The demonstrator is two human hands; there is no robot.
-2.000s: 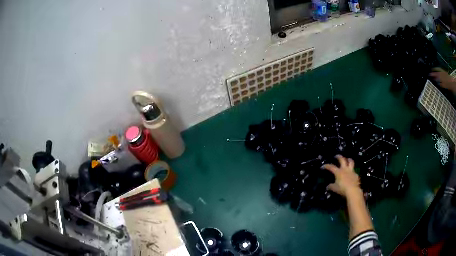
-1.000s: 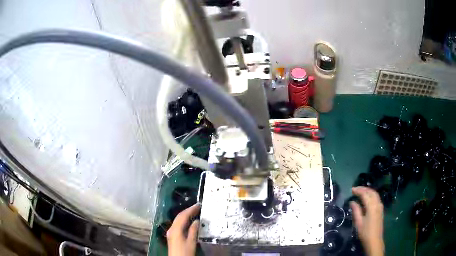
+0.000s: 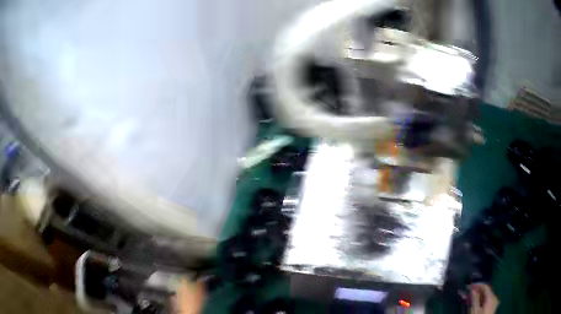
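The frame is badly blurred. The press head (image 3: 403, 181) with its orange patch stands over a dark part or seat (image 3: 378, 227) on the bright base plate (image 3: 320, 214). My left hand (image 3: 189, 295) is a small blur at the bottom edge, left of the machine; whether it holds anything cannot be told. My right hand (image 3: 483, 299) is at the bottom right, cut off by the edge, beside black round parts (image 3: 507, 211); its fingers and any hold are unclear. More black parts (image 3: 246, 251) lie left of the plate.
A thick white hose (image 3: 289, 80) loops left of the column. The control box display (image 3: 361, 295) is lit, with a red light beside it. A whitish wall (image 3: 135, 110) is at left. A brown carton (image 3: 21, 245) and a metal-framed stool or chair (image 3: 81, 279) are at lower left.
The view has swung left, so the machine sits further right and the flasks are out of sight. Both hands are now lower, near the bottom edge; my left hand is away from the plate.
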